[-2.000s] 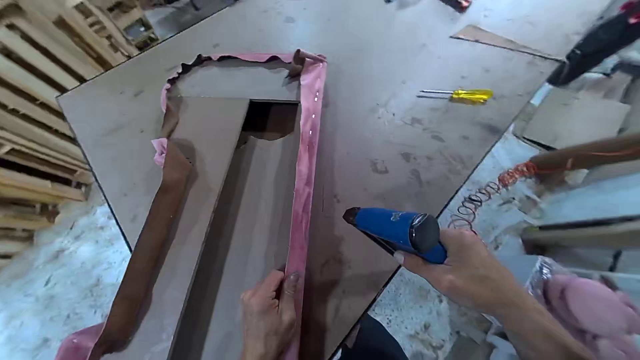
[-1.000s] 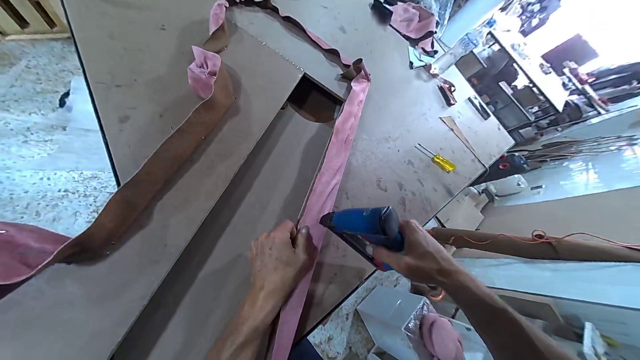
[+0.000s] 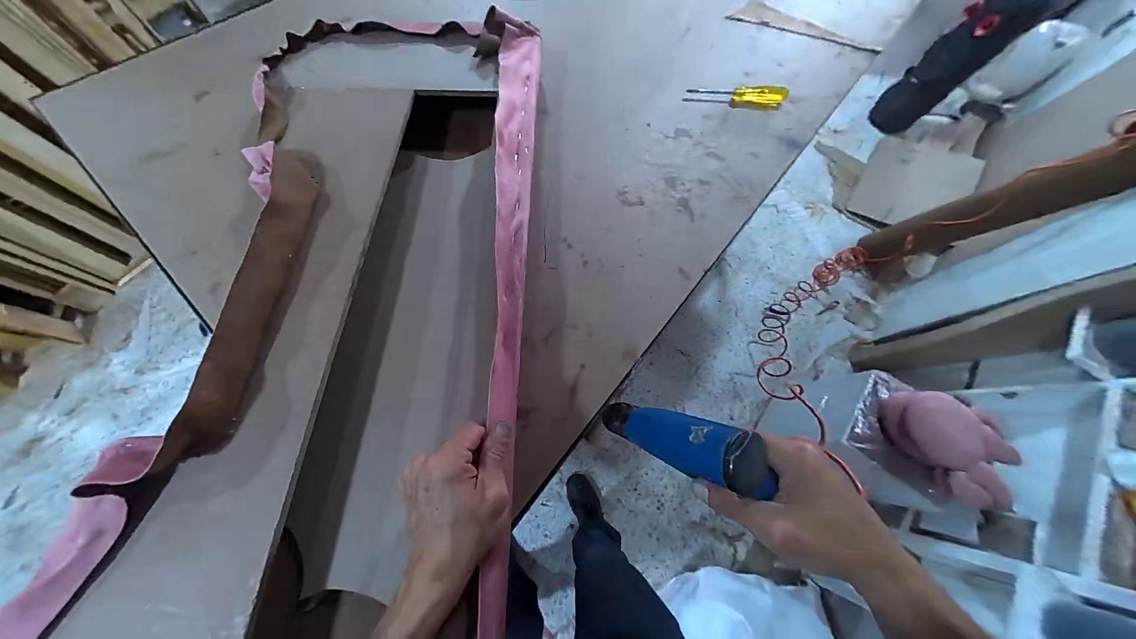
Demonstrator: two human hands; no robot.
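Observation:
My left hand (image 3: 461, 497) pinches the edge of a pink fabric strip (image 3: 513, 222) that runs along the side of a long board frame (image 3: 342, 302); a row of staples shows in the strip's upper part. My right hand (image 3: 808, 515) grips a blue pneumatic staple gun (image 3: 688, 444), its nose to the right of the strip and apart from it. The fabric curls around the frame's far end, and a brown-backed length (image 3: 257, 302) lies along the left side, its pink face showing at lower left.
A yellow-handled screwdriver (image 3: 759, 97) lies on the worktable (image 3: 621, 293). A coiled red air hose (image 3: 777, 324) hangs beside the table's right edge. Wooden slats (image 3: 53, 204) stand at left. A pink bundle (image 3: 950, 435) and a white plastic bag (image 3: 741, 603) are at lower right.
One second ago the staple gun's nose was at the pink strip; now it is away from it, to the right. My left hand still holds the strip. The view has shifted.

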